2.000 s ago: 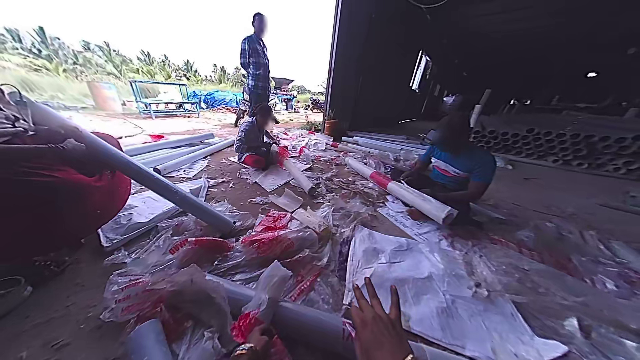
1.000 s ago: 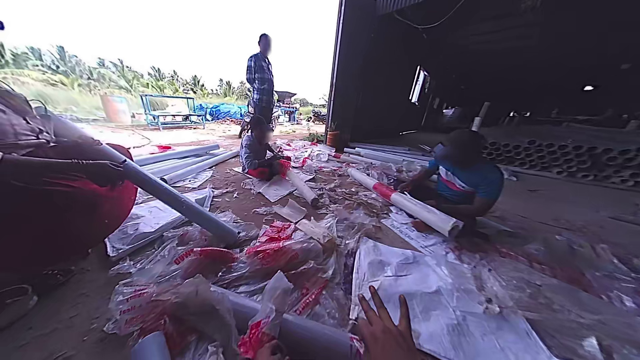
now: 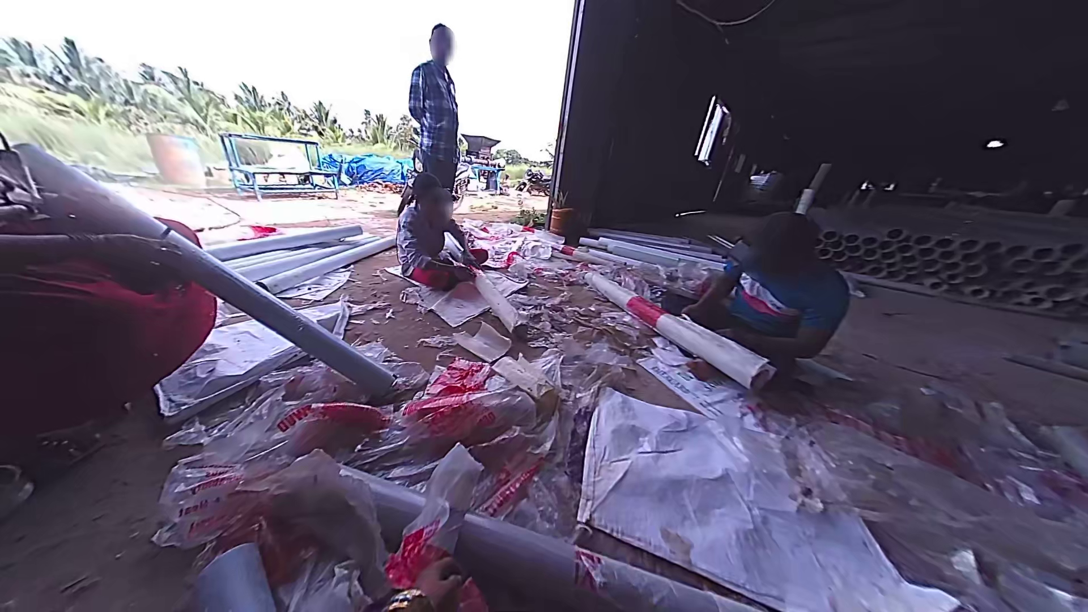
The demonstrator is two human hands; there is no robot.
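Observation:
My left hand (image 3: 440, 580) is at the bottom edge, its fingers curled at red-printed clear plastic wrap (image 3: 416, 544) beside a grey plastic pipe (image 3: 510, 552). Whether the fingers grip the plastic or only rest against it is hard to tell. The pipe lies slanting across the bottom of the view, with plastic film over parts of it and a red-printed band around it. Another grey pipe end (image 3: 234, 582) shows to the left of the hand. My right hand is out of view.
A person in red at left holds a long grey pipe (image 3: 280, 319). At right a seated person handles a wrapped pipe (image 3: 688, 336); another sits farther back, and one stands behind. White sacks (image 3: 680, 493), loose plastic (image 3: 323, 425) and stacked pipes (image 3: 952, 263) lie around.
My right hand, earlier spread over the near pipe and the white sack's edge, has left the view. My left hand stays low by the plastic.

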